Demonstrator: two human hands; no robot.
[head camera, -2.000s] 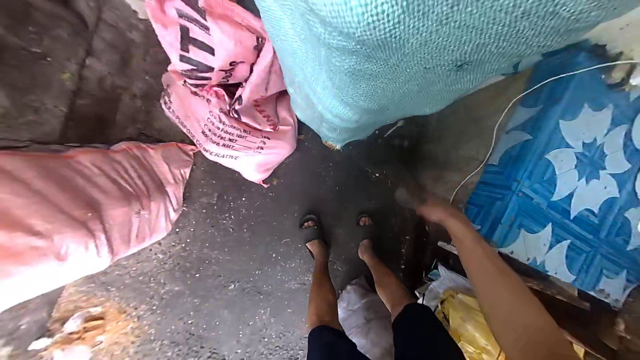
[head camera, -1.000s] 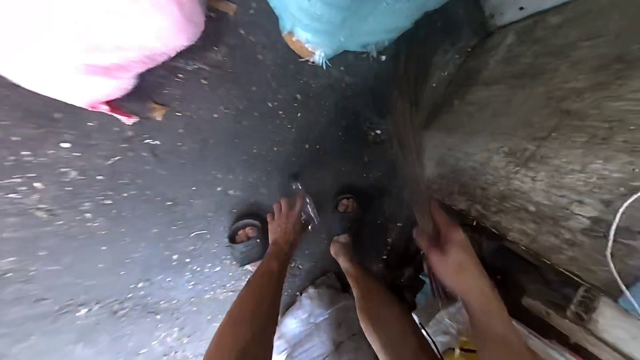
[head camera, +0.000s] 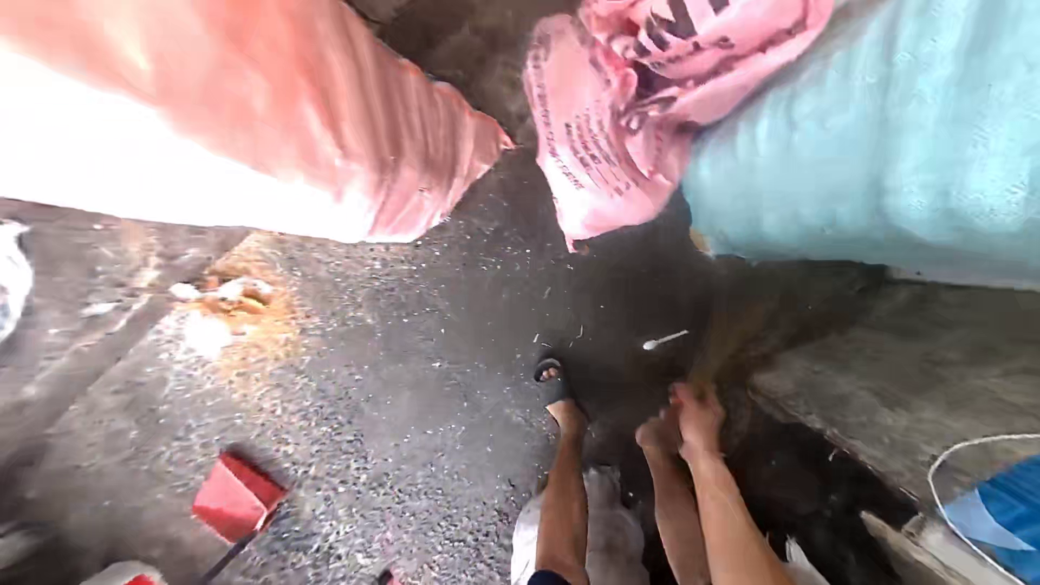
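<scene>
My right hand (head camera: 699, 416) is low at the right of centre, beside my right foot, shut on the handle end of a motion-blurred brown broom (head camera: 735, 337). The broom fans upward over the dark, dusty floor. A white plastic spoon (head camera: 666, 340) lies on the floor just left of the broom. My left foot, in a black sandal (head camera: 556, 380), stands to the left of it. My left hand is out of view.
A pink sack (head camera: 601, 179) and a teal woven sack (head camera: 861, 179) stand ahead; a large salmon sack (head camera: 390, 154) is upper left. A red dustpan (head camera: 237, 497) and orange-brown debris (head camera: 240, 301) are at left. A concrete ledge (head camera: 902, 366) runs along the right.
My left hand, low near a clear plastic piece one second ago, has left the view. My right hand still holds the broom. The view has swung left, bringing in the red dustpan.
</scene>
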